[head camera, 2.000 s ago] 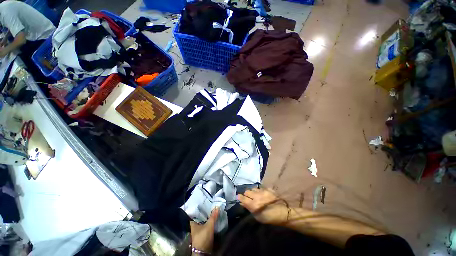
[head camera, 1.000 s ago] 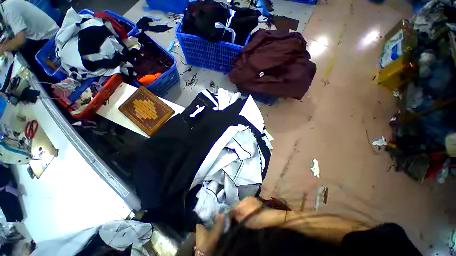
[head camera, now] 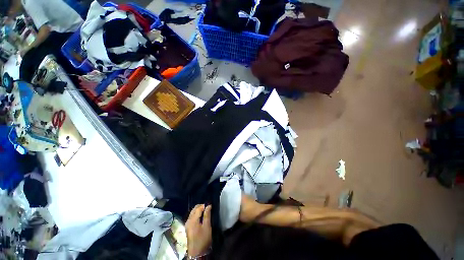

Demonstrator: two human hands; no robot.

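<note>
A pile of black and pale grey garment pieces point(head camera: 257, 157) lies in front of me, beside the long white table. My left hand point(head camera: 199, 231) is at the bottom centre, its fingers bent on the black cloth at the pile's near edge. A pale grey panel point(head camera: 230, 203) with black cloth beside it hangs between my hands. My right forearm reaches in from the right; my right hand point(head camera: 245, 207) is mostly hidden behind that pale panel, so its fingers cannot be seen.
A patterned brown board point(head camera: 169, 103) lies on a white sheet beyond the pile. Blue crates point(head camera: 231, 44), a red crate point(head camera: 124, 91) and a maroon cloth heap point(head camera: 300, 56) stand further back. Red-handled scissors point(head camera: 58, 119) lie on the white table point(head camera: 96, 177). A person in a white top point(head camera: 56, 15) is at upper left.
The view has shifted, so the scene sits further right. My hands have moved apart, and a pale panel now hangs upright between them. My left hand is now on black cloth.
</note>
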